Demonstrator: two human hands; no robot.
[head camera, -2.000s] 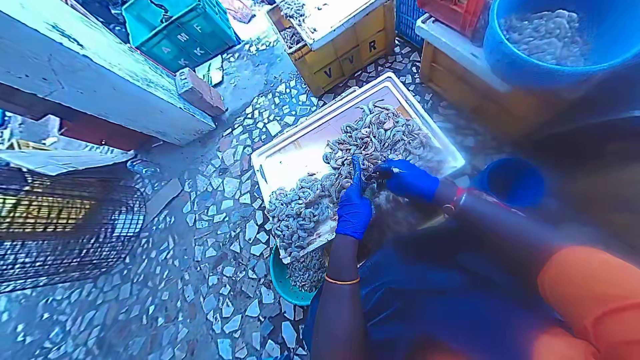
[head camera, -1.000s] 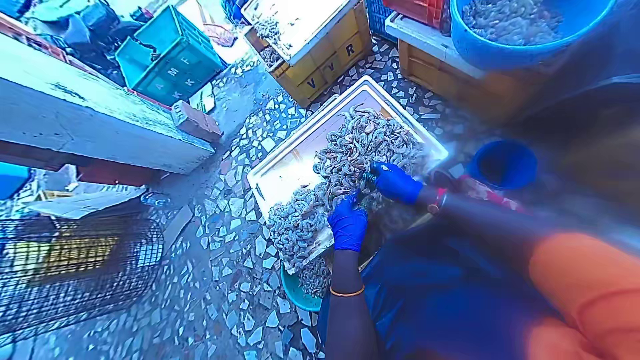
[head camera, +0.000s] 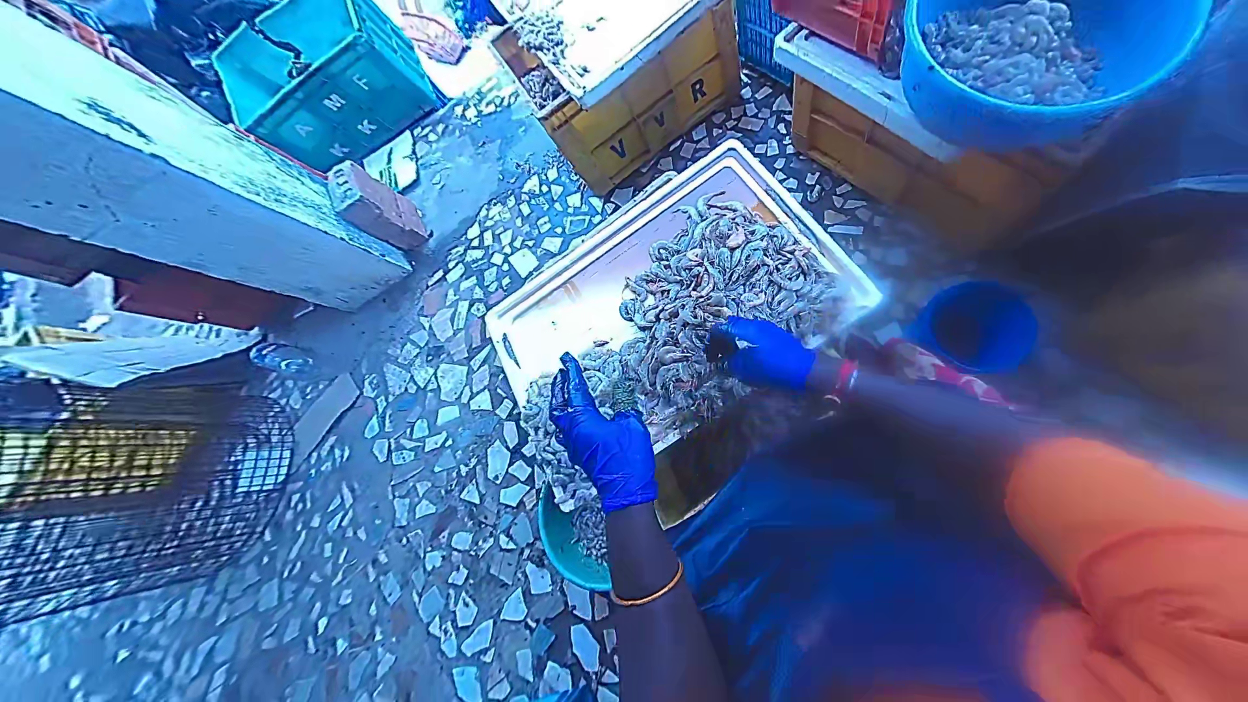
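Note:
Raw shrimp (head camera: 726, 278) lie heaped on a white tray (head camera: 575, 283), with a second pile at its near left edge. My left hand (head camera: 606, 439), in a blue glove, is over that second pile, thumb and fingers apart, with nothing plainly held. At the near side of the main heap, my right hand (head camera: 770, 353), also gloved, touches the shrimp; its fingertips are dark and partly hidden, so a grip cannot be told. Below the tray's left corner a green basin (head camera: 565, 551) holds small pieces, perhaps shrimp or peelings.
Yellow crates (head camera: 648, 122) stand beyond the tray. A blue tub (head camera: 1058, 122) of shrimp is at the upper right, a small blue bucket (head camera: 978, 327) below it. A teal crate (head camera: 327, 88), a concrete ledge (head camera: 195, 185) and a wire mesh basket (head camera: 146, 487) are to the left.
My left hand has moved left, away from my right hand, and its fingers have spread. My right hand stays by the main heap.

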